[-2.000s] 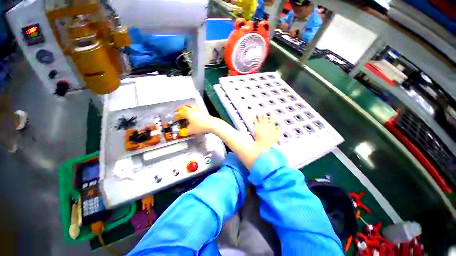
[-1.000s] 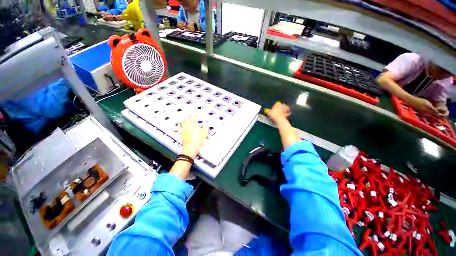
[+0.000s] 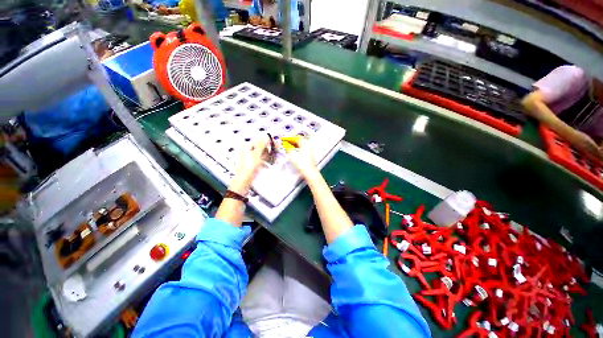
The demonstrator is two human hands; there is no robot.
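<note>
My left hand [image 3: 253, 162] is over the lower part of the white parts tray [image 3: 210, 136], its fingers around a small dark part [image 3: 270, 146]. My right hand [image 3: 299, 153], with yellow finger cots, is close beside it at the same spot, fingertips together. Whether the right fingers also hold the part is too blurred to tell. The tray has rows of square dark-centred pockets and lies on another white tray.
The press deck [image 3: 149, 228] with orange-brown fixtures [image 3: 118, 214] is at left. A red fan [image 3: 196, 69] stands behind the trays. A black curved item [image 3: 350, 210], a translucent container [image 3: 452, 208] and a pile of red clamps [image 3: 489, 264] are at right. Another person's arm [image 3: 562, 127] is beyond the conveyor.
My right hand has moved left from beyond the tray's right corner to join my left hand over the tray. A small dark part now shows at my left fingers.
</note>
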